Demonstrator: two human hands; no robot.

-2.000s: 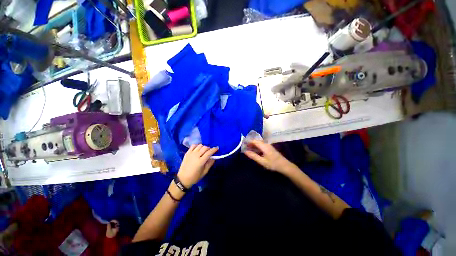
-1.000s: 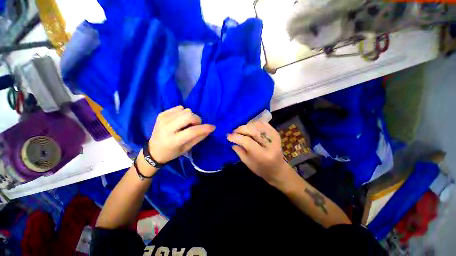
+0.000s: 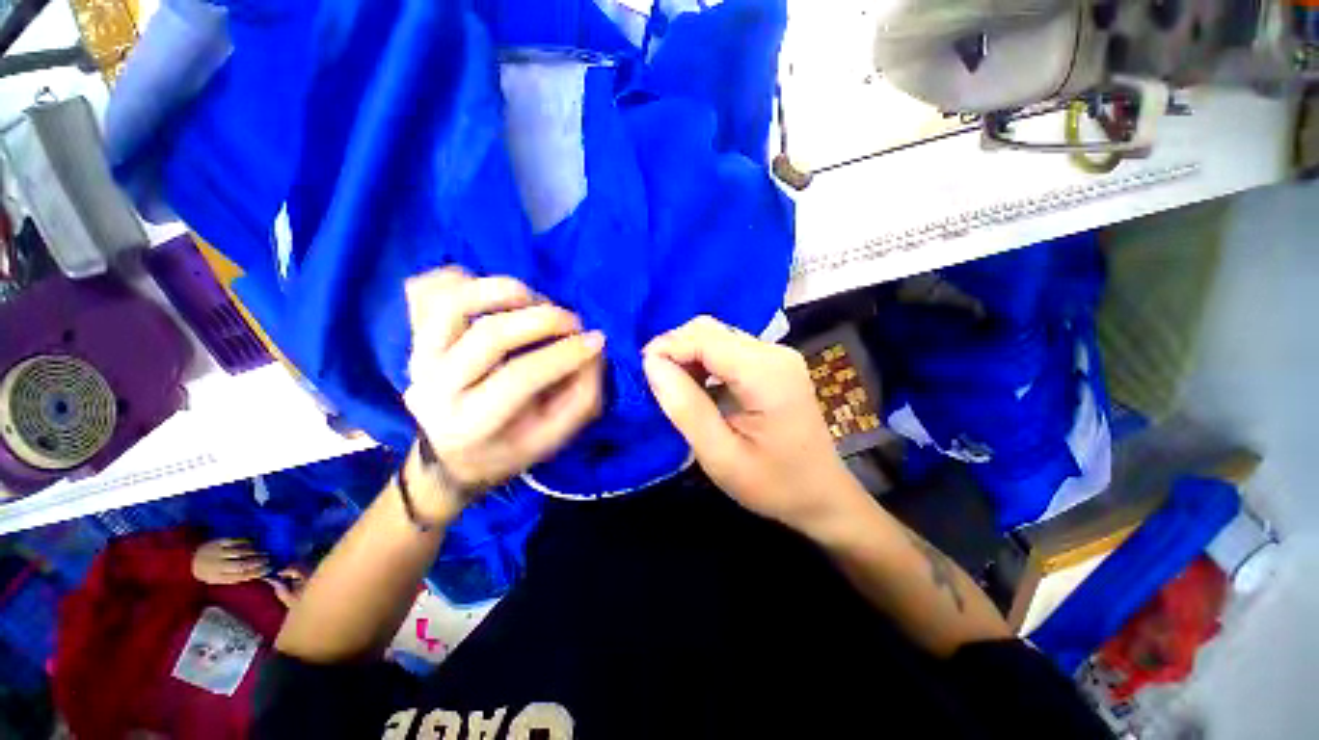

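Observation:
A bunched bright blue garment piece (image 3: 673,174) with pale grey-blue patches drapes from the white table towards my lap. A white curved edge shows at its lower end. My left hand (image 3: 504,379) is over the cloth, slightly blurred, its fingers bent and partly spread. My right hand (image 3: 745,419) is just right of it, with thumb and index tips together in front of the cloth. The hands are a small gap apart. Whether either one grips cloth or something tiny such as thread cannot be seen.
A sewing machine head (image 3: 998,55) stands at upper right, with scissor handles (image 3: 1095,145) partly behind it. A purple machine end (image 3: 90,369) is at left. Blue cloth (image 3: 998,390) hangs below the table at right. A person in red (image 3: 159,622) sits at lower left.
My view has come closer to the cloth. Both hands worked at the cloth with fingertips near each other; my left hand has now lifted and turned, and my right fingertips have moved slightly up.

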